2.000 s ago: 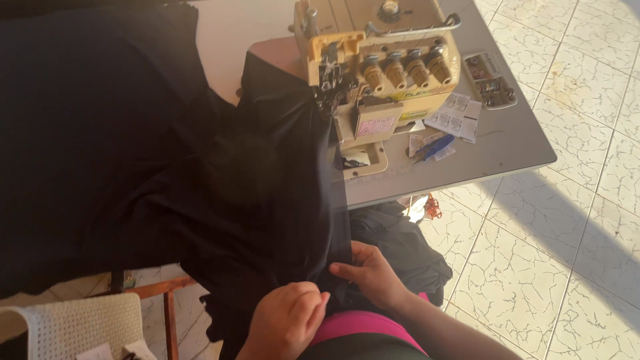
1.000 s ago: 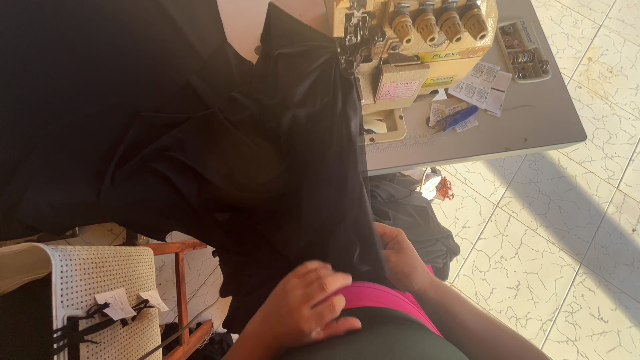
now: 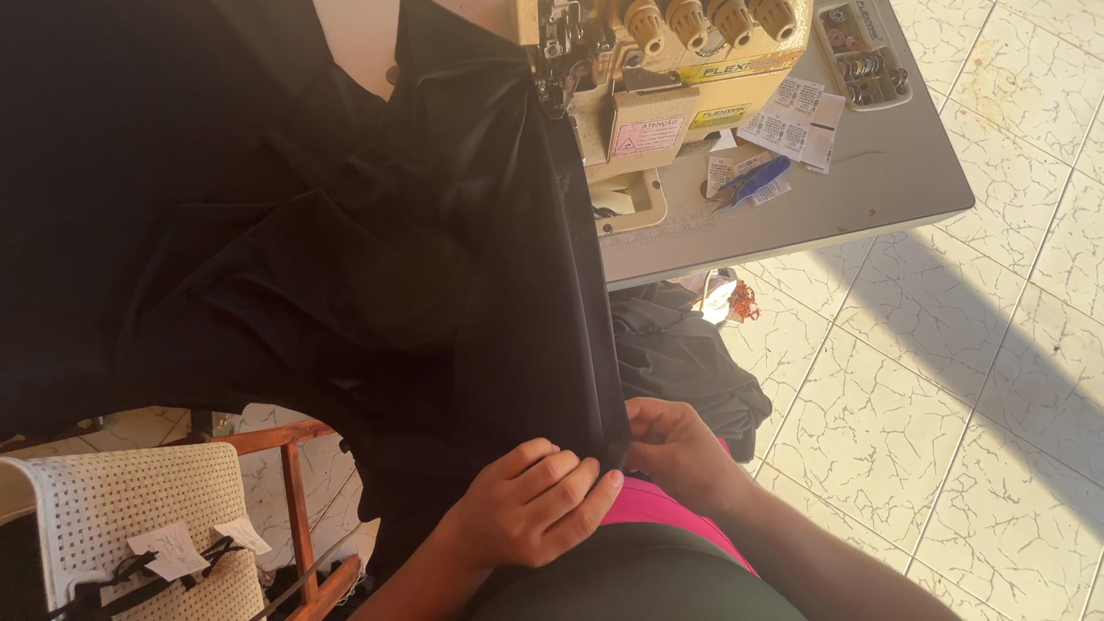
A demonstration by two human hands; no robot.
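Observation:
A large piece of black fabric (image 3: 414, 259) spreads over the table and hangs down to my lap. Its folded right edge runs from the needle area of an overlock sewing machine (image 3: 655, 86) down to my hands. My left hand (image 3: 548, 500) has its fingers curled on the fabric's lower end, the fingertips pinching the edge. Just to the right, my right hand (image 3: 677, 448) grips the same edge between thumb and fingers. The fabric hides part of the presser foot area.
Blue thread snips (image 3: 755, 181) lie on printed labels (image 3: 789, 121) on the sewing table (image 3: 914, 190). A bobbin tray (image 3: 862, 52) sits behind them. Dark cloth (image 3: 681, 354) is bunched below the table edge. At lower left stands a woven basket (image 3: 147, 483) beside a wooden frame (image 3: 297, 517).
My left hand, apart from the edge with fingers spread a second ago, has come to the fabric edge beside my right hand. The view has shifted, bringing more of the basket in.

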